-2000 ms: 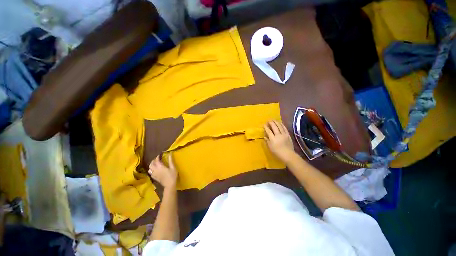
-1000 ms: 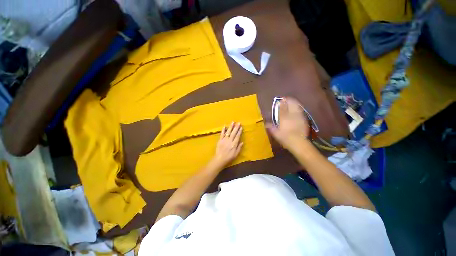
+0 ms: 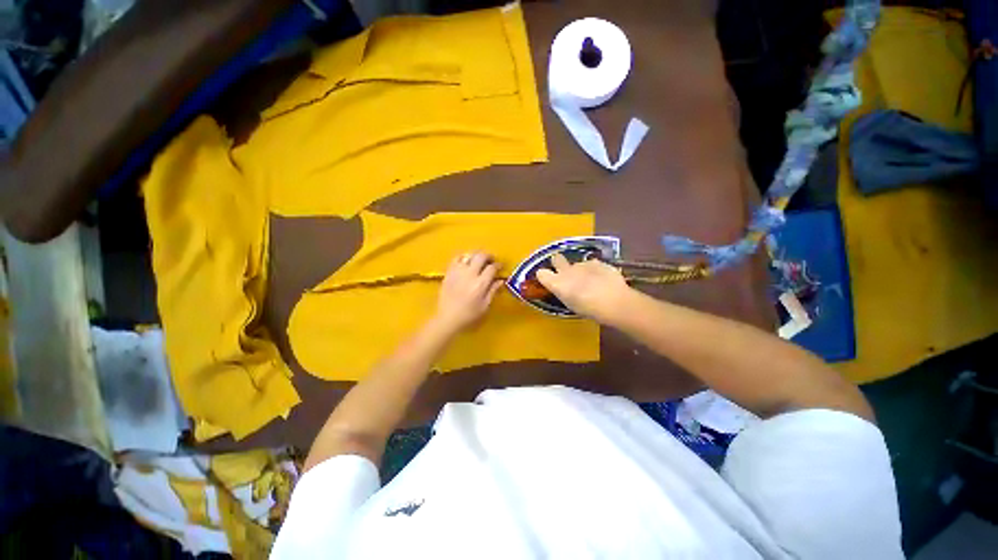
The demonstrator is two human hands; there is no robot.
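A yellow garment panel [image 3: 405, 328] lies flat nearest me, with a seam line running along it. My right hand [image 3: 583, 282] is closed on the handle of the steam iron [image 3: 538, 263]. The iron rests on the panel's right part, its tip pointing left at the seam line. My left hand [image 3: 471, 291] lies on the panel just left of the iron's tip, fingers on the seam line, gripping nothing that I can see. The panel under the iron is hidden.
The tape roll [image 3: 591, 62] and more yellow panels [image 3: 405, 109] lie beyond. Folded yellow cloth [image 3: 213, 284] is at the left. A padded brown arm [image 3: 120, 104] juts in at upper left. The rag-wrapped hose [image 3: 810, 131] runs to the iron, past a blue bin [image 3: 815, 287].
My right hand has taken hold of the iron and brought it left onto the panel. My left hand has moved from the panel's left end to the seam near its middle.
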